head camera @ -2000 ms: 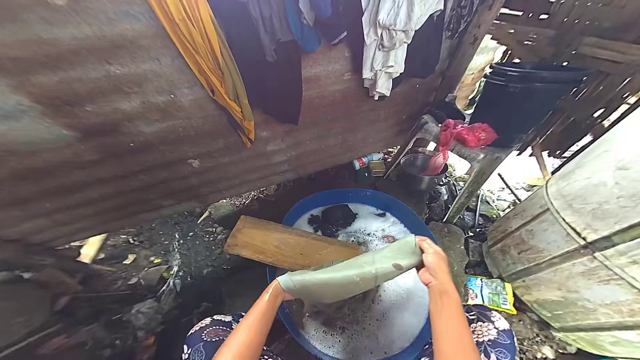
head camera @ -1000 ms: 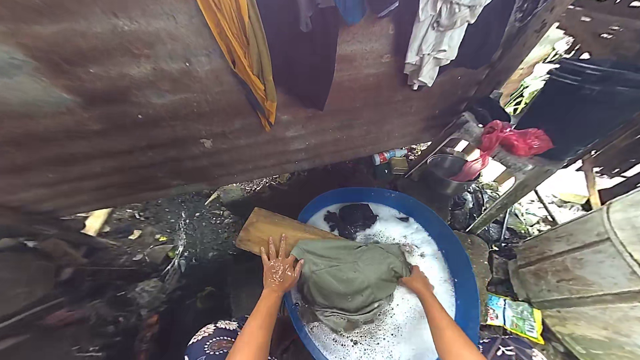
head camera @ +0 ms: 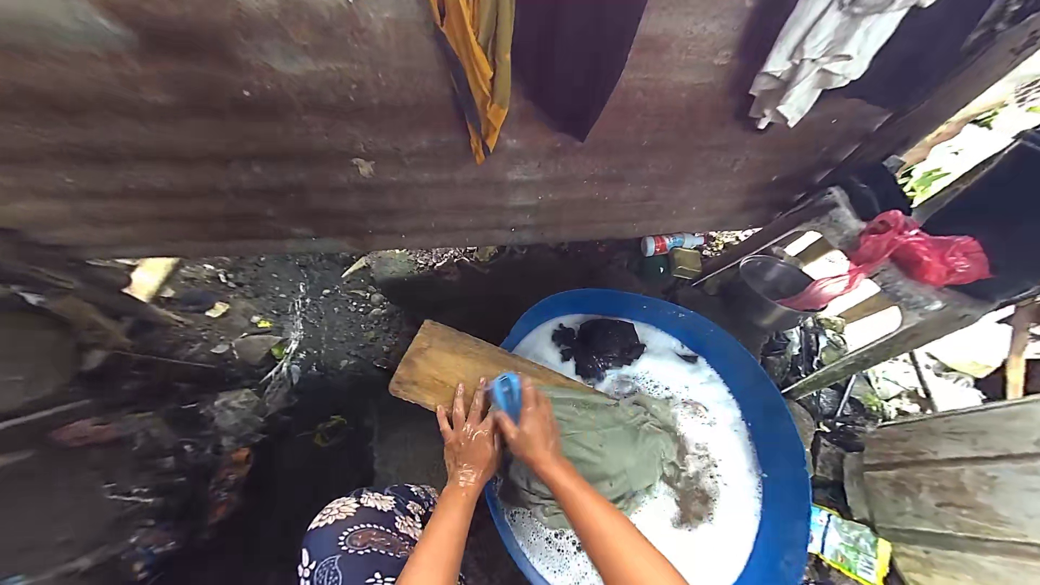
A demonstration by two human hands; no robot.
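Observation:
A green cloth lies partly over a wooden board and trails into a blue basin of foamy water. My right hand grips a blue brush-like tool at the cloth's upper left edge; its underside is hidden. Beside it my left hand rests with fingers spread near the board's lower edge and the cloth, holding nothing visible. The board leans across the basin's left rim. A dark cloth floats in the suds above the green one.
A corrugated metal wall stands ahead with clothes hanging on it. At the right are a metal pot, a red plastic bag on a wooden stand, and a large grey container. A bright packet lies beside the basin.
The cloth was stretched between both hands, then spread over the board and basin. My right hand has moved from the cloth's right side to its upper left and now holds the blue tool.

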